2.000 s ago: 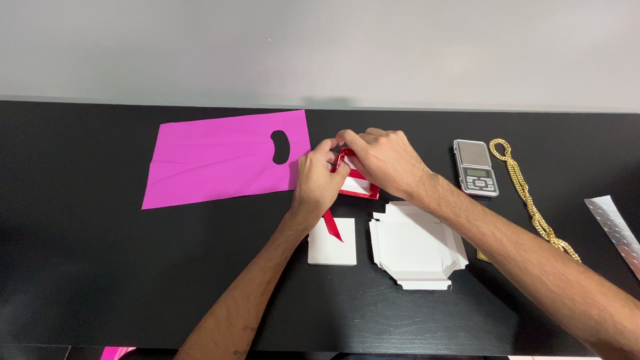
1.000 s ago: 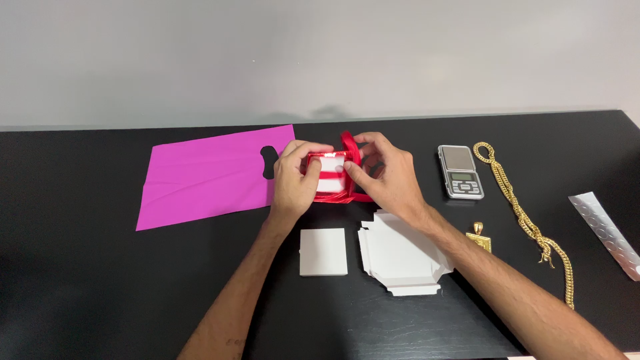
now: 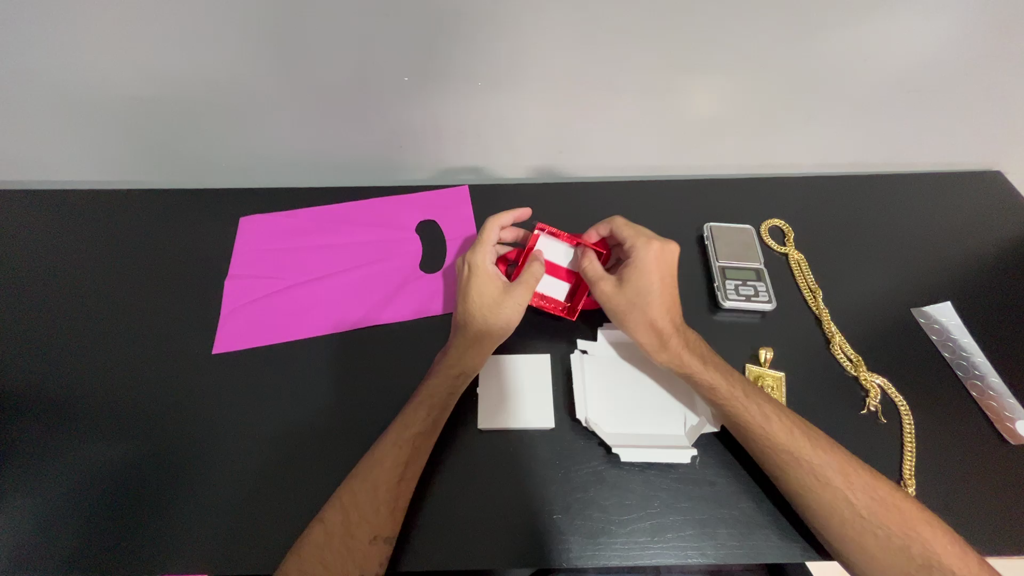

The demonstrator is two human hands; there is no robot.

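Observation:
A small red box [image 3: 558,272] with a white inside and a red ribbon band across it is tilted between my hands. My left hand [image 3: 498,280] grips its left side, the thumb over the edge. With thumb and fingers my right hand [image 3: 628,280] pinches its right edge. Red ribbon shows at both sides of the box. Below my left hand lies a square white box or pad [image 3: 516,392]. Beside that, partly under my right wrist, is an unfolded white card box [image 3: 640,400].
A pink plastic bag [image 3: 336,272] with a cut-out handle lies at left. To the right are a digital pocket scale [image 3: 739,266], a gold chain [image 3: 828,328], a gold pendant [image 3: 766,380] partly behind my forearm, and a silver strip of round stickers [image 3: 968,368].
The red box has turned to a tilt in my hands. Two seconds ago a ribbon end hung over the white square; it is no longer there.

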